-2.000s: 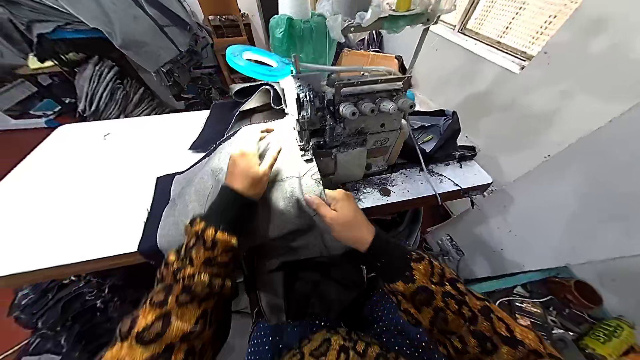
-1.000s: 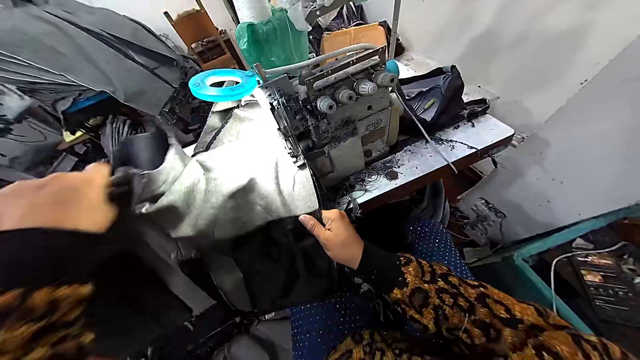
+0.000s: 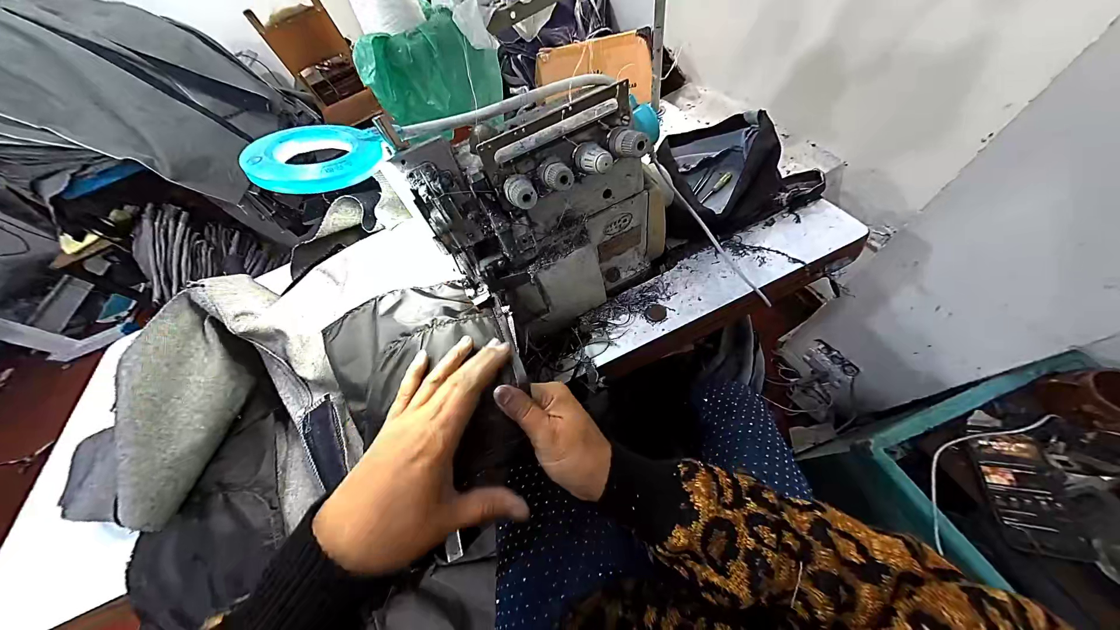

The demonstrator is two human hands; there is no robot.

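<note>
An overlock sewing machine (image 3: 560, 210) with several tension dials stands on the white table, dusted with lint and thread. Dark shiny lining fabric (image 3: 385, 341) lies at its presser foot, joined to a grey garment (image 3: 192, 402) spread to the left. My left hand (image 3: 420, 455) rests flat on the lining, fingers apart, fingertips just before the foot. Close beside it, my right hand (image 3: 560, 433) pinches the fabric edge between thumb and fingers, near the front of the machine. The far side of the needle area is hidden.
A blue ring-shaped lamp (image 3: 312, 159) sits left of the machine head. A dark cloth pouch (image 3: 726, 175) with small tools lies behind on the white tabletop (image 3: 796, 241). Folded fabric (image 3: 197, 249) is stacked at the left. A teal crate (image 3: 910, 507) stands at lower right.
The light grey cloth at the machine has been turned over to the left, and dark lining now lies at the foot. My left hand has come back from the far left onto the lining.
</note>
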